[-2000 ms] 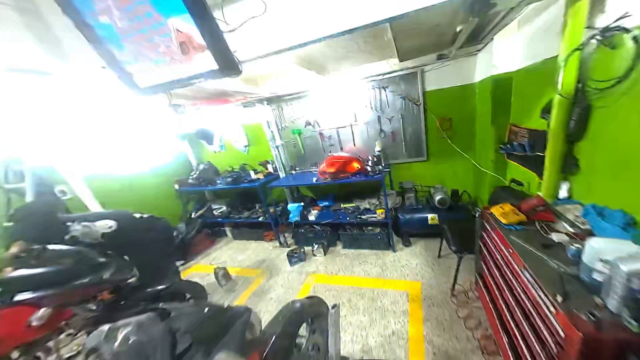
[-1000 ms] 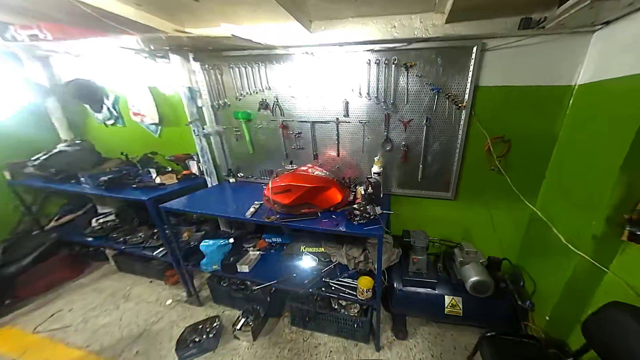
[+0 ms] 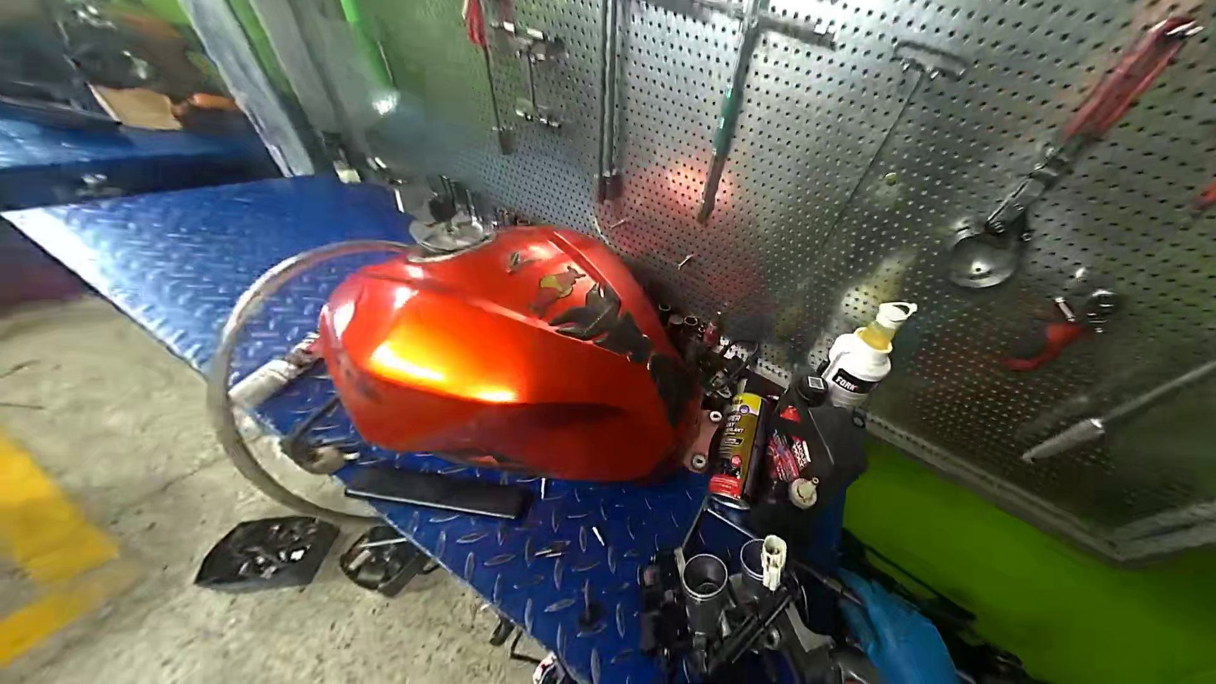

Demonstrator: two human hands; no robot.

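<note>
An orange-red motorcycle fuel tank (image 3: 494, 351) with dark, peeling decals lies on the blue diamond-plate workbench (image 3: 513, 560). A clear hose (image 3: 223, 380) loops at its left. Right of the tank stand a spray can (image 3: 737, 451), a black bottle (image 3: 807, 456) and a white bottle (image 3: 858, 366) with a yellowish spout. At the near corner sits a throttle body assembly (image 3: 705, 589) with round metal bores. Beside it, at the bottom edge, a bright blue shape looks like my gloved right hand (image 3: 898, 632); its fingers and any hold are unclear. My left hand is out of view.
A perforated metal tool board (image 3: 807, 190) rises behind the bench, with hanging tools such as an oil filter wrench (image 3: 988, 256). A flat black bar (image 3: 437, 492) lies along the bench's front edge. On the floor at left are black trays (image 3: 266, 551) of parts.
The view has moved across the workshop, close up to the bench and tilted down. The bright blue shape at lower right does not show beside the bench parts in the earlier frames.
</note>
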